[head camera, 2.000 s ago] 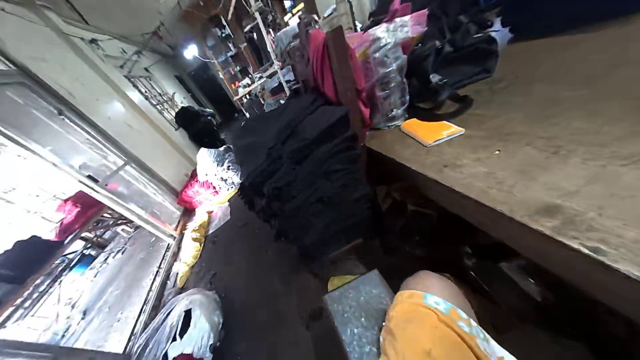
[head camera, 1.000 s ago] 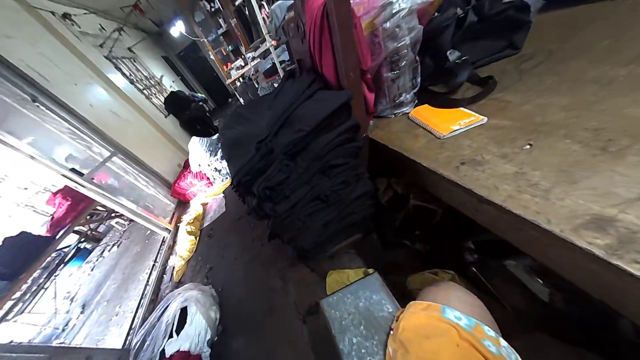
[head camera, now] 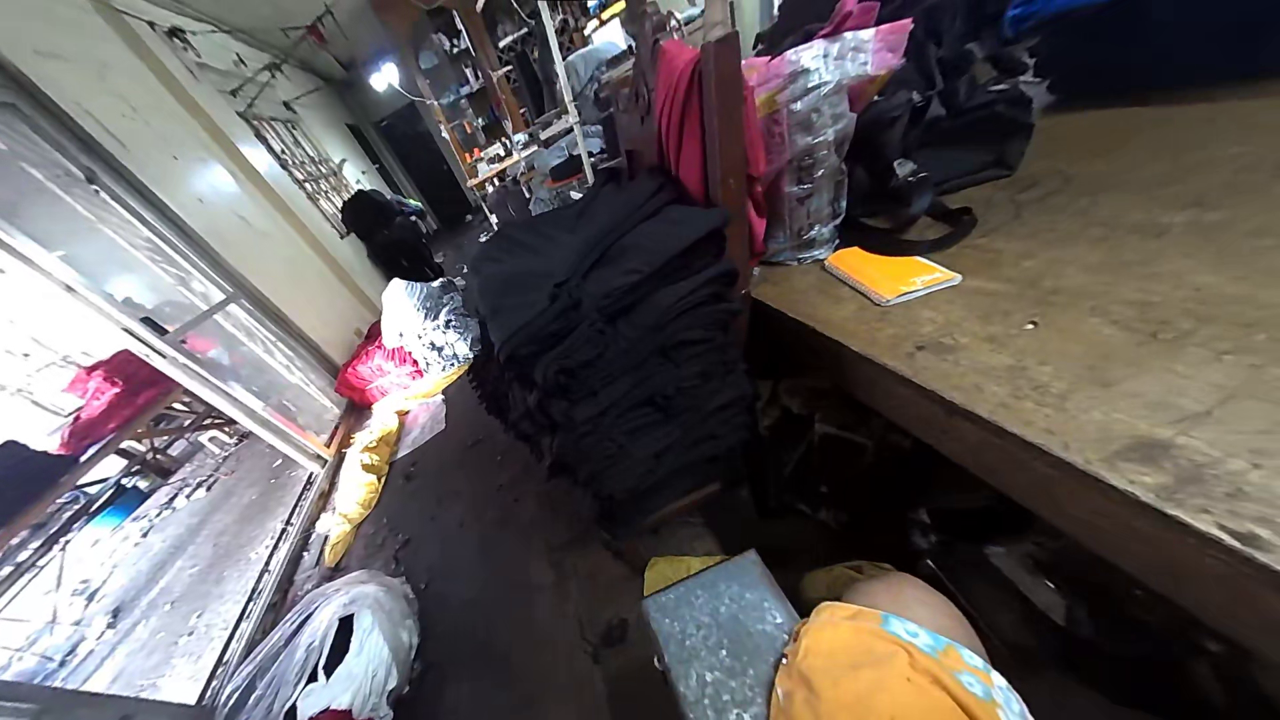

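Neither my left hand nor my right hand shows in the head view. A tall stack of folded black cloth (head camera: pixel 620 340) stands in the middle, beside the wooden table (head camera: pixel 1080 370). On the table's near left part lies an orange spiral notebook (head camera: pixel 890 274). Behind it are a clear plastic bag (head camera: pixel 805 160) with pink parts and a black bag (head camera: pixel 930 150) with a strap. At the bottom, my knee, in orange cloth with a blue floral edge (head camera: pixel 890 660), is next to a grey metal box-like object (head camera: pixel 722 630).
A white plastic bag (head camera: pixel 350 650) sits on the floor at the lower left. Yellow cloth (head camera: pixel 362 480), a red bundle (head camera: pixel 380 368) and a silvery plastic bundle (head camera: pixel 430 322) lie along the doorway. Shelves (head camera: pixel 500 150) stand at the back. Dark clutter fills the space beneath the table.
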